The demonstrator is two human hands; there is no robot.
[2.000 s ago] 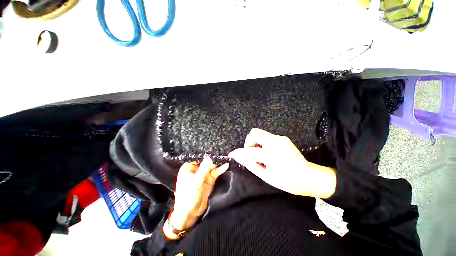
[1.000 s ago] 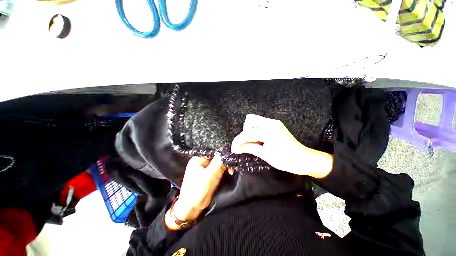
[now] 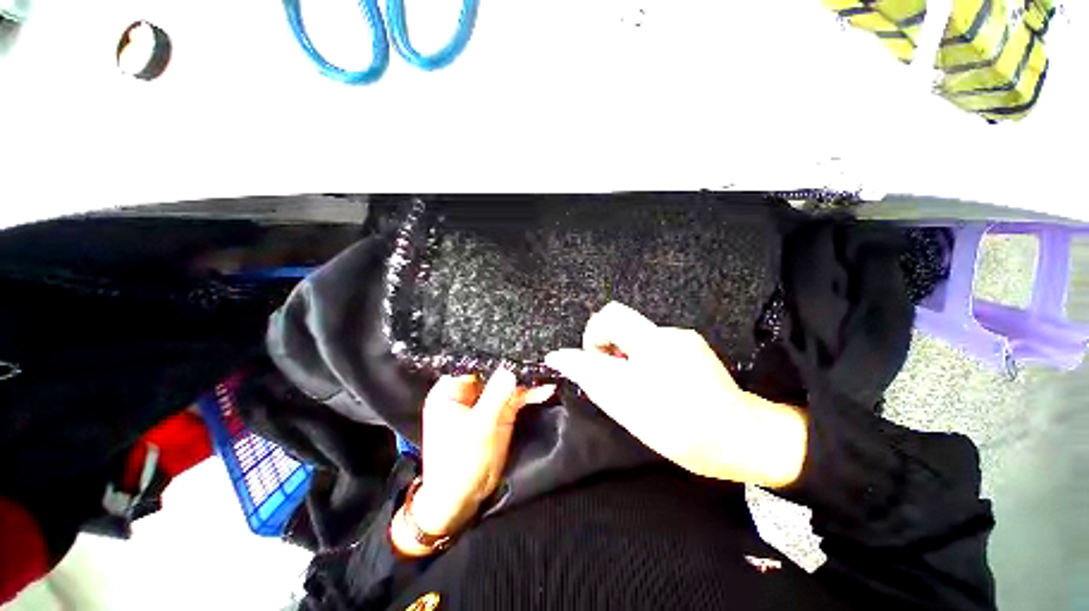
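The dark speckled tweed garment (image 3: pixel 525 281) lies over the lap against the table edge. A black-and-white flecked braid trim (image 3: pixel 395 287) runs down its left side and along its near edge. My left hand (image 3: pixel 468 444) pinches the near edge from below, thumb and fingertips at the trim. My right hand (image 3: pixel 669 388) is just right of it, thumb and finger closed at the same edge. The fingertips almost meet. No needle can be made out. Smooth black lining (image 3: pixel 334 316) shows left of the trim.
On the white table (image 3: pixel 537 131) are blue scissor handles (image 3: pixel 432 36), a small dark ring (image 3: pixel 143 50) and a yellow striped bundle (image 3: pixel 991 60). A purple stool (image 3: pixel 1051 287) stands right. A blue basket (image 3: pixel 265 477) and red cloth (image 3: pixel 174 448) are low left.
A second ago my right hand was slightly higher with the near edge folded up beneath it; now the hand is lower and the edge lies flatter. The thin dark line on the table no longer shows.
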